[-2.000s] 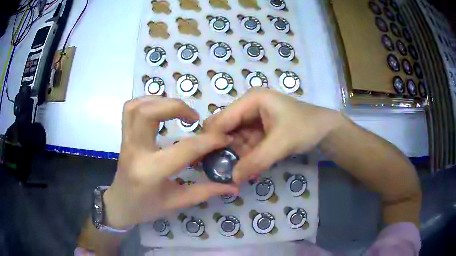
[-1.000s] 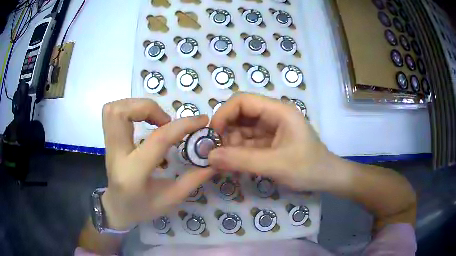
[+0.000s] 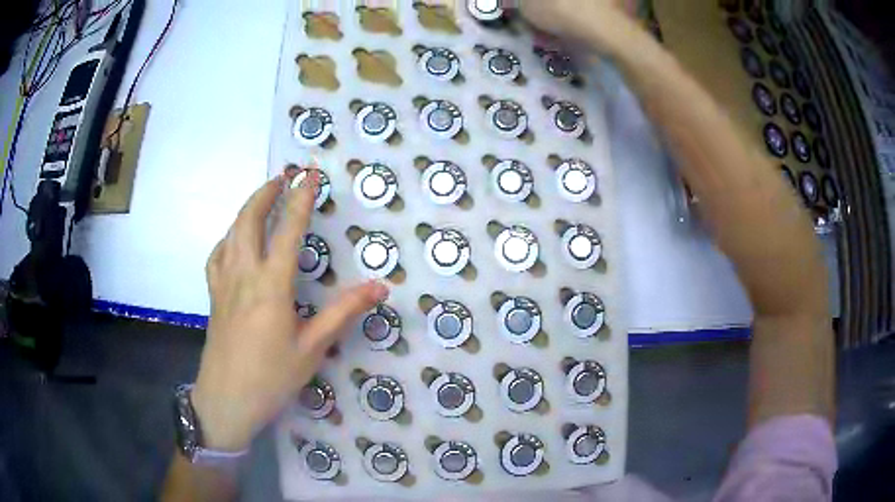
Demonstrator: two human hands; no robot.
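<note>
The white foam tray (image 3: 410,216) shows rows of round speaker driver units, pale ring and grey centre up. My right hand (image 3: 550,18), dark and partly cut off by the top edge, has its fingertips at the side of a speaker driver unit (image 3: 486,9) over the top row; whether it sits in its pocket is unclear. My left hand (image 3: 263,304) is open and empty over the tray's left side, fingers spread, partly covering some units.
Empty tan pockets (image 3: 378,67) show at the tray's upper left. A clear tray with dark-faced units (image 3: 764,99) is right, partly behind my right forearm, beside stacked trays (image 3: 871,196). A meter (image 3: 69,127), wires and a tan board (image 3: 120,162) are left.
The unit was turned from dark face to pale-ringed back between both hands. My right hand has since carried it to the tray's top row. My left hand has let go and opened.
</note>
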